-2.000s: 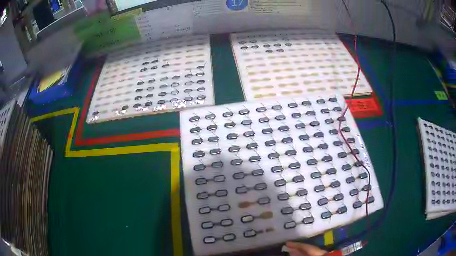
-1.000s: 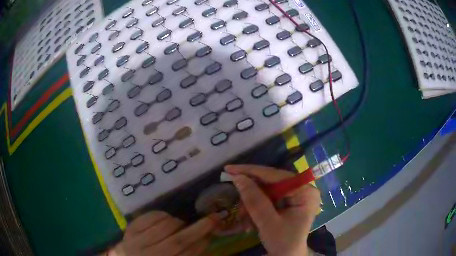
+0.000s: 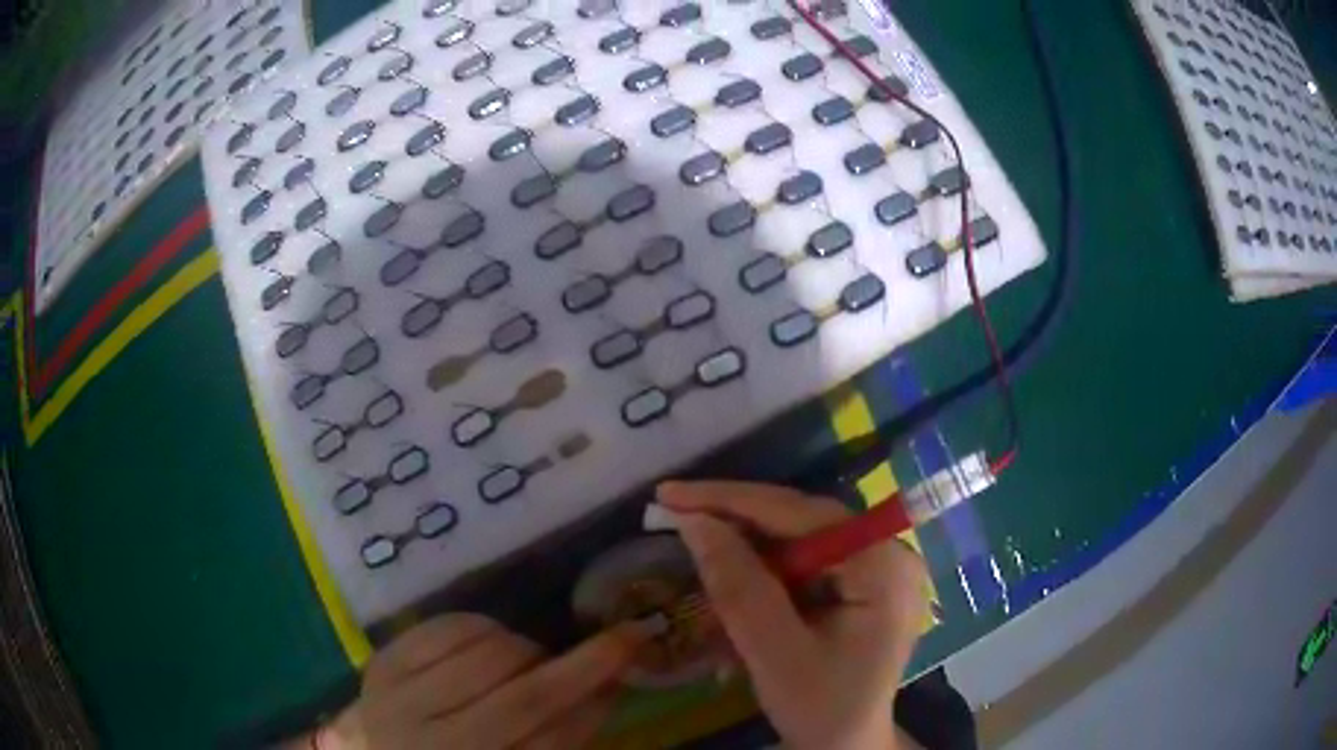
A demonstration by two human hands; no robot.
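My right hand point(image 3: 814, 601) holds a red test probe point(image 3: 853, 539) with a clear rear end, pointing down-left; a small white piece point(image 3: 663, 517) shows at the thumb and forefinger. My left hand point(image 3: 491, 681) rests at the left of the round test fixture point(image 3: 639, 569), a finger reaching onto its centre. Whether a part lies under that fingertip cannot be told. The white component tray point(image 3: 484, 564) lies just beyond the hands, with rows of paired oval components point(image 3: 683, 387). A few near its front look brown on one side.
A thin red probe lead point(image 3: 960, 161) crosses the tray's right side. A dark cable point(image 3: 1066, 191) runs right of it. Other trays lie at far left point(image 3: 147, 132) and far right point(image 3: 1246, 147). The mat's edge point(image 3: 1114, 535) curves at lower right.
Since two seconds ago the view has tilted down to the near bench edge, bringing both hands and the fixture into view. Over the last second the hands have barely moved.
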